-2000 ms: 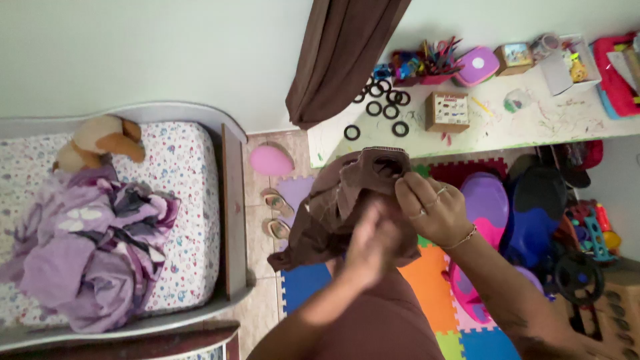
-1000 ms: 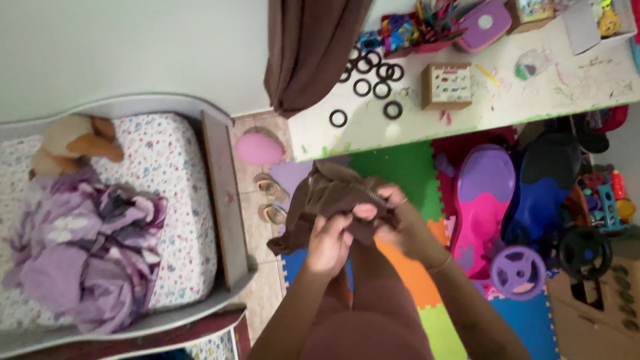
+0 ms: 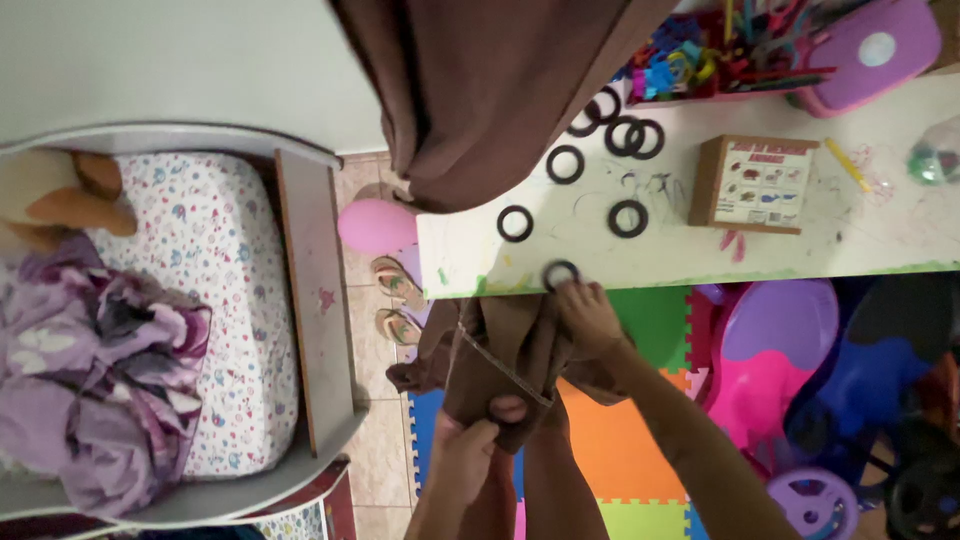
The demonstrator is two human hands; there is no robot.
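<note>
My left hand point(image 3: 469, 450) grips the edge of a brown fabric curtain panel point(image 3: 502, 360), with a finger showing through a round hole in the cloth. My right hand point(image 3: 589, 315) is at the front edge of the white table, its fingertips on a dark ring point(image 3: 560, 276) that looks like a curtain grommet ring. Below that hand the brown cloth hangs down. Several more black rings, one of them single point(image 3: 628, 218), lie on the table, some overlapping. Another brown curtain point(image 3: 495, 97) hangs at the top, over the table's left corner.
The paint-marked white table point(image 3: 480, 262) holds a cardboard game box point(image 3: 750, 184), a yellow pencil point(image 3: 847, 163), a purple case point(image 3: 874, 56) and a tray of craft things. A pink balloon point(image 3: 377, 226), sandals point(image 3: 397, 281), foam mats point(image 3: 622, 442) and ride-on toys point(image 3: 780, 337) are on the floor; a child's bed point(image 3: 319, 300) stands left.
My right hand has moved from the cloth up to a ring at the table's edge. My left hand still holds the brown cloth, which now hangs more spread out. The view is closer to the table.
</note>
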